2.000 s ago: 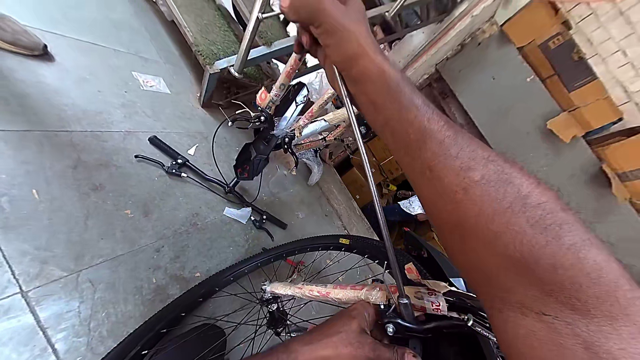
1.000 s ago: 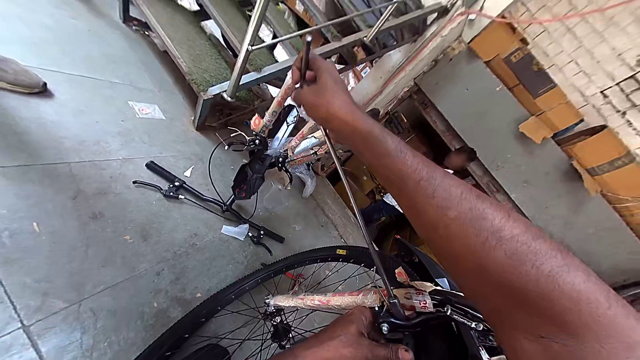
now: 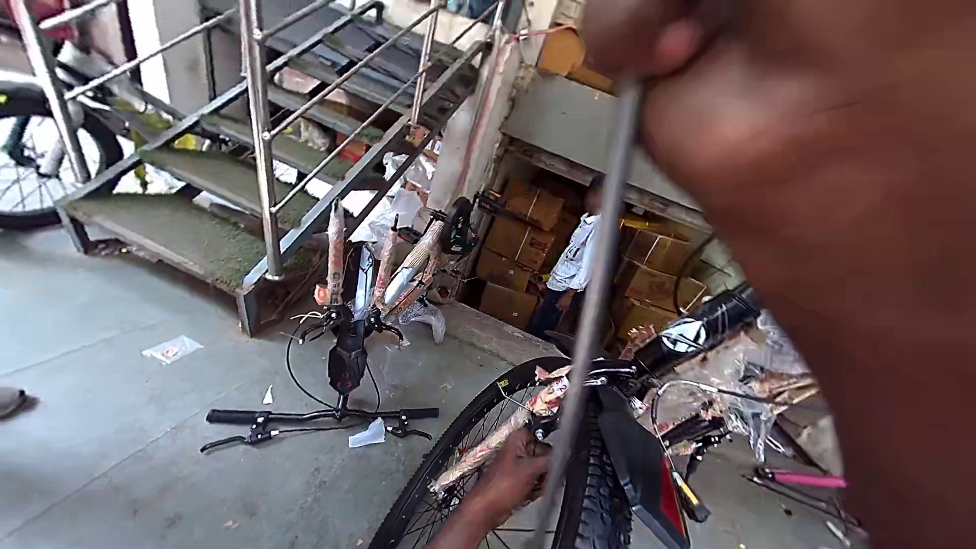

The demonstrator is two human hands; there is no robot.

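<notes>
Close to the camera at upper right, my right hand (image 3: 663, 46), blurred, is closed around a long thin metal rod (image 3: 598, 297) that slants down across the view; its lower end is blurred. My left hand (image 3: 515, 469) grips around the brake or crown area at the top of a wrapped bicycle fork leg (image 3: 488, 450), its fingertips partly hidden. Beneath it is a spoked wheel with a black knobby tyre (image 3: 602, 488). A black frame tube (image 3: 694, 332) runs to the upper right of the fork. A black and red mudguard-like part (image 3: 644, 473) hangs beside the tyre.
A second bicycle frame, partly wrapped (image 3: 408, 271), and a handlebar with brake levers (image 3: 305, 415) lie on the floor to the left. Metal-railed steps (image 3: 191, 236) stand behind. A person (image 3: 568, 267) is by stacked cartons (image 3: 511, 267). A shoe (image 3: 11, 400) shows far left.
The view has tilted up, showing more of the steps and the person. My right hand and the rod are now much nearer the camera; my left hand remains at the fork.
</notes>
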